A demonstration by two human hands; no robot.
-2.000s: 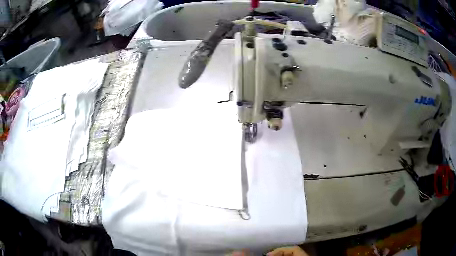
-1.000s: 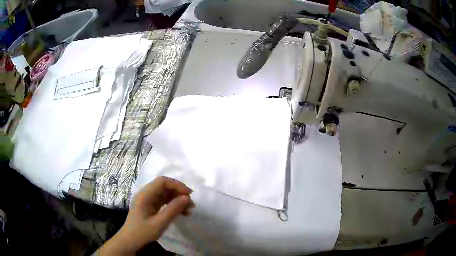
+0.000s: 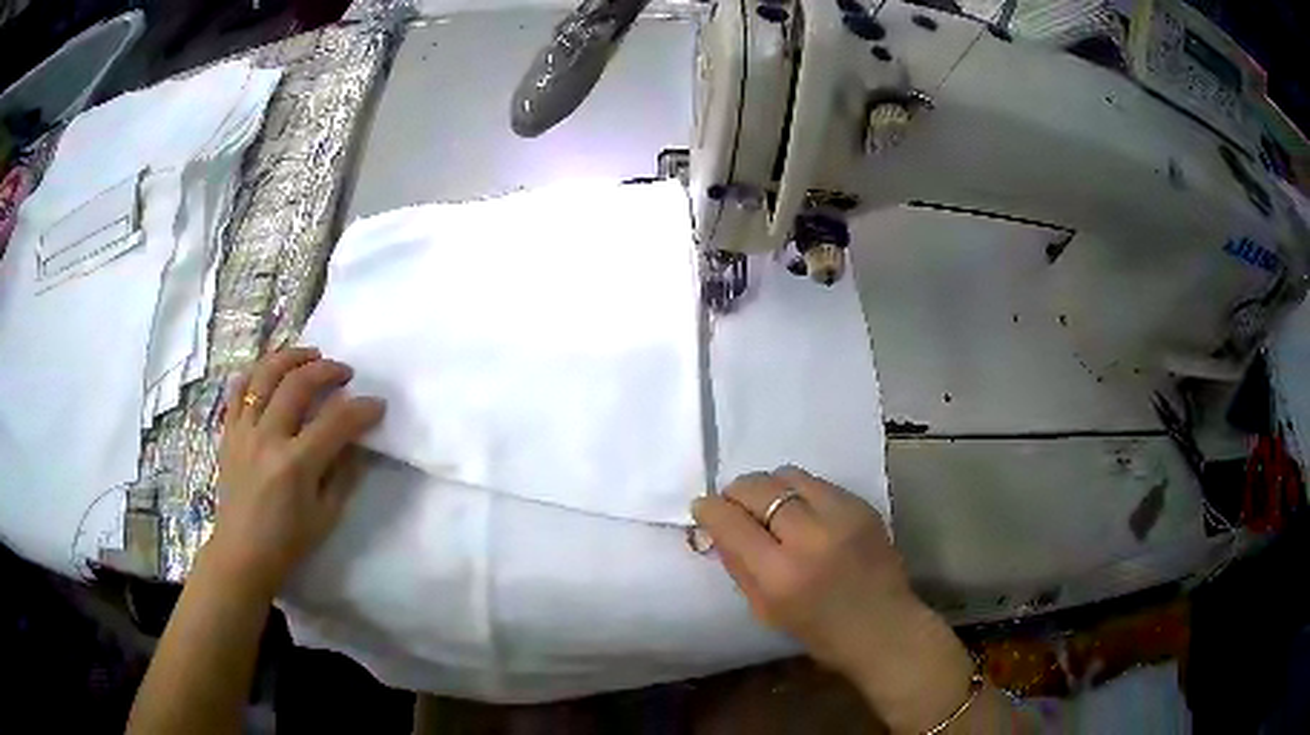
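A white fabric panel [image 3: 532, 345] lies over a larger white layer [image 3: 575, 603], under the presser foot [image 3: 724, 276] of the sewing machine [image 3: 1006, 172]. A narrow grey seam line [image 3: 705, 388] runs down its right edge to a small ring-like end [image 3: 700, 540]. My left hand [image 3: 287, 452] rests on the panel's lower left edge, fingers slightly curled and a little apart. My right hand [image 3: 805, 560] pinches the lower end of the seam edge between thumb and forefinger, next to the ring-like end.
A stack of white panels [image 3: 94, 330], the top one with stitched rectangular lines, lies on the patterned side table [image 3: 273, 216] at left. A grey work lamp [image 3: 572, 72] hangs behind the needle. Red-handled scissors [image 3: 1270, 485] lie at the far right.
My left hand has come down onto the panel's left edge. My right hand has come into view and taken hold of the seam's lower end. The camera view has shifted.
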